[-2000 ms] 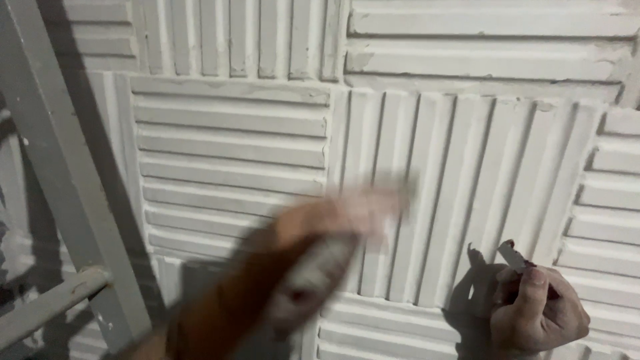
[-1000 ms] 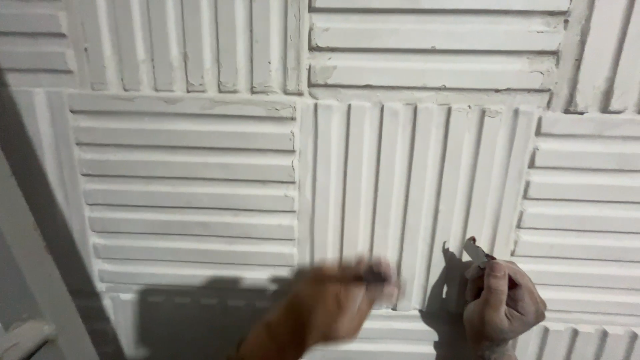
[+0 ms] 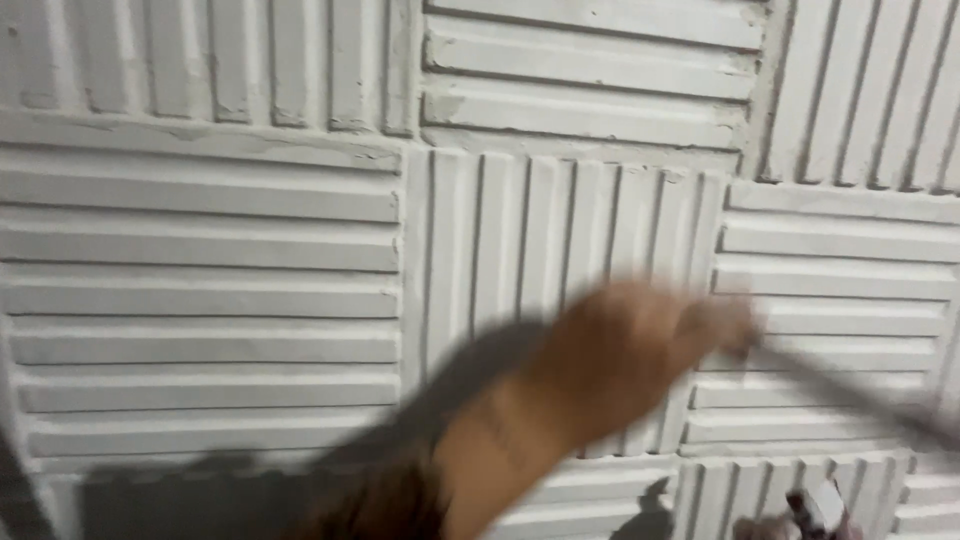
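Note:
A wall of white ribbed plaster-like panels (image 3: 202, 300) fills the view, ribs running across on some and up and down on others. My left hand (image 3: 645, 337), badly blurred, is in front of the middle panel, its forearm coming from the bottom. From its fingers a long thin dark tool (image 3: 847, 382) stretches down to the right; blur hides what kind it is. At the lower right edge, my right hand (image 3: 757, 529) shows only in part, its fingers around a small pale piece (image 3: 827, 504) with dark patches.
Shadows (image 3: 187, 495) of the arm and body fall on the lower left of the wall. Rough, chipped filler marks the joint (image 3: 202, 135) between upper and lower panels. A dark brown, hair-like blur (image 3: 390, 495) lies against the forearm.
My left hand has moved right across the wall, and the long tool now shows. My right hand sits lower in view, mostly cut off. The ladder-like frame at the left has left the view.

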